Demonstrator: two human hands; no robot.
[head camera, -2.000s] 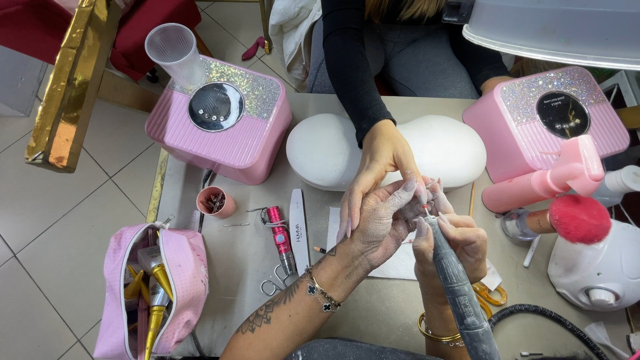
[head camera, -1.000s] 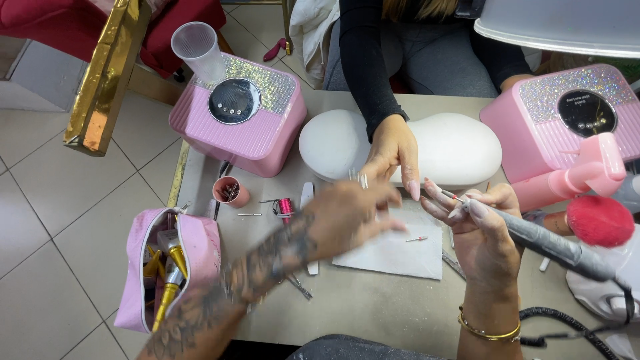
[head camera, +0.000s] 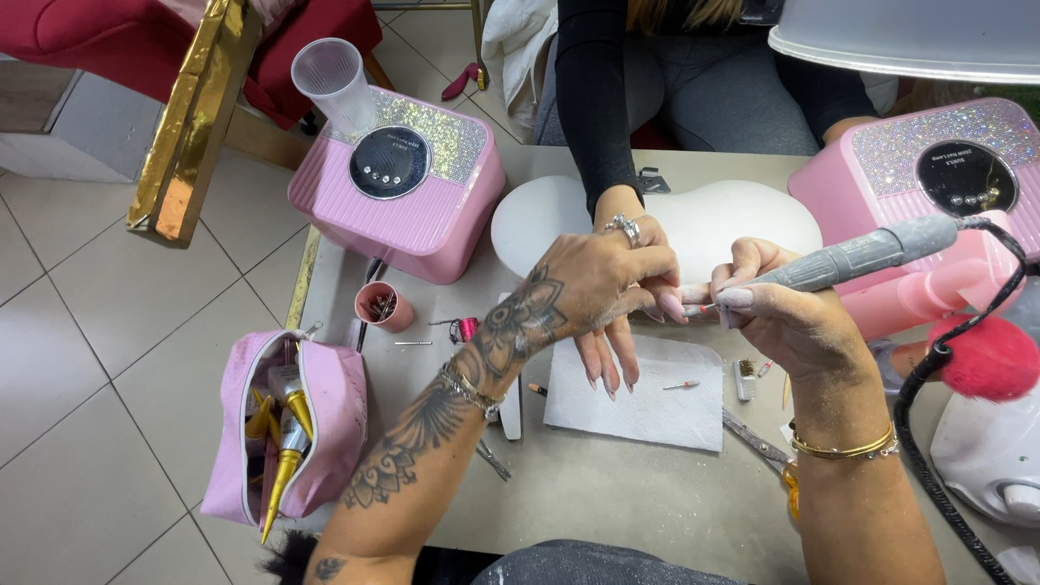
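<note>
My left hand (head camera: 605, 280), with rings and a tattooed forearm, lies over the other person's hand (head camera: 608, 353) and grips one of its fingers. My right hand (head camera: 780, 313) holds a grey electric nail drill handpiece (head camera: 861, 253), its bit pointing left close to my left fingertips. Whether the bit touches a nail cannot be told. Beneath the other person's fingers lies a white paper towel (head camera: 634, 410) with a loose drill bit (head camera: 681, 385) on it. Behind the hands is a white padded hand rest (head camera: 747, 211).
Two pink nail lamps (head camera: 463, 219) (head camera: 837, 166) flank the hand rest; a clear plastic cup (head camera: 335, 85) stands on the left one. A pink cup of bits (head camera: 384, 307), a brush pouch (head camera: 333, 422), scissors (head camera: 760, 443), a red fluffy brush (head camera: 983, 357) and the drill cord (head camera: 914, 406) surround my arms.
My left hand, blurred in motion a second ago, is now on the other person's hand. The drill has risen from its low, steep position two seconds ago and now points left.
</note>
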